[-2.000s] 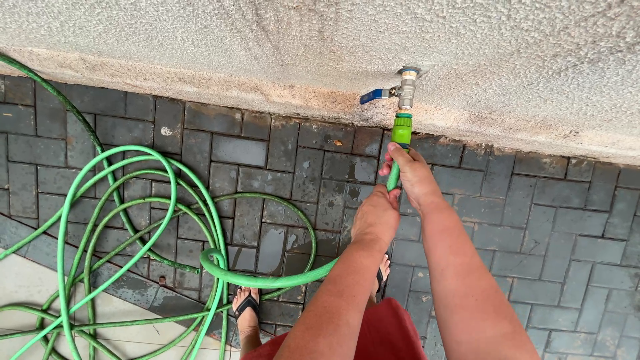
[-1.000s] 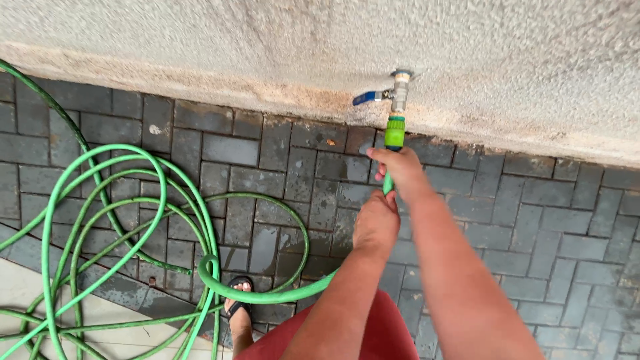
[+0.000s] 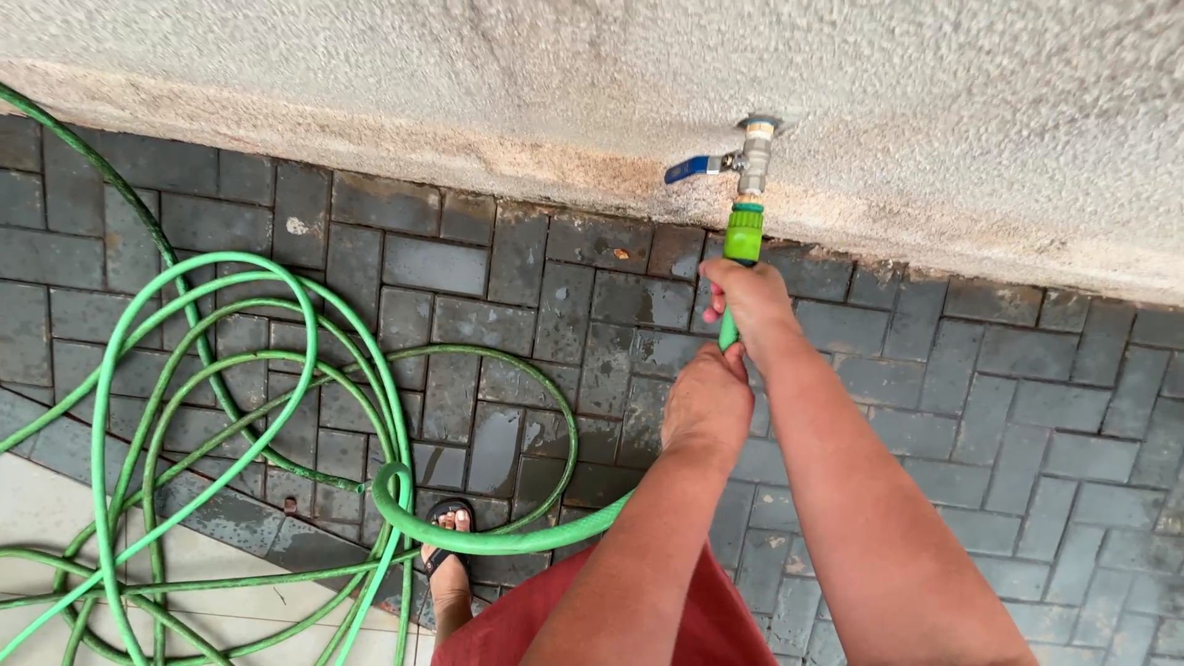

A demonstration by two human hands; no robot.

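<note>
My left hand [image 3: 710, 398] is closed around the green garden hose [image 3: 730, 328], just below my right hand. My right hand [image 3: 751, 301] grips the hose end at the dark lower part of the lime-green hose connector [image 3: 743, 236]; its fingers partly hide that joint. The connector's top meets the outlet of a metal ball valve [image 3: 756, 162], which comes out of the wall. The valve's blue lever handle [image 3: 689, 169] points left, across the pipe. From my left hand the hose passes under my left forearm and curves away to the left.
Loose coils of green hose [image 3: 310, 361] lie at the left over grey pavers [image 3: 832, 324] and pale tiles [image 3: 250, 592]. A rough plastered wall [image 3: 462, 83] runs along the top. My foot in a black sandal [image 3: 450, 527] stands beside the coils. Some pavers are wet.
My right hand has shifted slightly on the hose end, just below the connector. My left hand remains on the hose. The valve lever looks the same.
</note>
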